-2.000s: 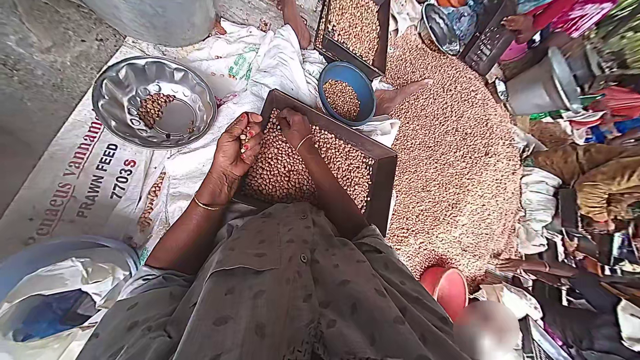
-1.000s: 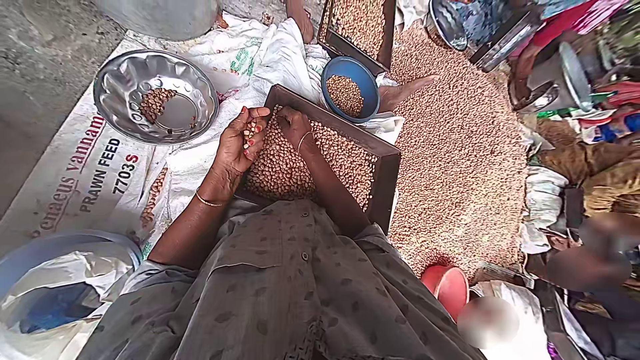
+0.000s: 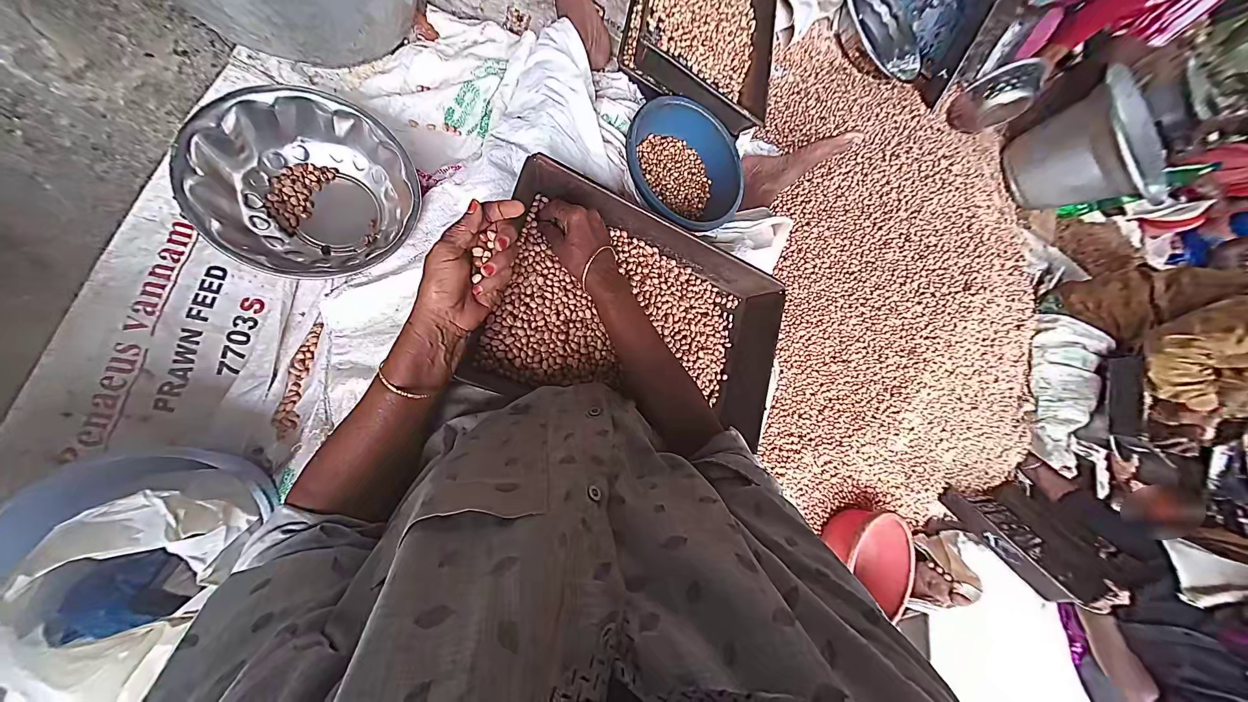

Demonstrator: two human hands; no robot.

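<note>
A dark rectangular tray (image 3: 759, 341) full of small pinkish-brown nuts or kernels (image 3: 556, 327) lies against my lap. Over its left edge my left hand (image 3: 473, 263) is turned palm up, curled around several pale kernels (image 3: 485, 255). My right hand (image 3: 577, 239) reaches down into the tray's upper left corner, fingertips among the kernels; whether it pinches one cannot be told. To the left of the tray, a fluted steel bowl (image 3: 390, 175) holds a small heap of darker pieces. A blue bowl (image 3: 639, 190), part filled with brown kernels, stands just beyond the tray's far edge.
A large heap of kernels (image 3: 897, 292) spreads on the right, with a red bowl (image 3: 882, 561) at its near edge. Another filled tray (image 3: 634, 58) is at the top. Printed sacks (image 3: 146, 322) cover the ground at left. Other people, metal pots (image 3: 1082, 136) and cloths crowd the far right.
My left hand stays beside the tray with kernels in its palm, its fingers slightly shifted. My right hand remains at the tray's upper left corner. At the far right, other people have moved.
</note>
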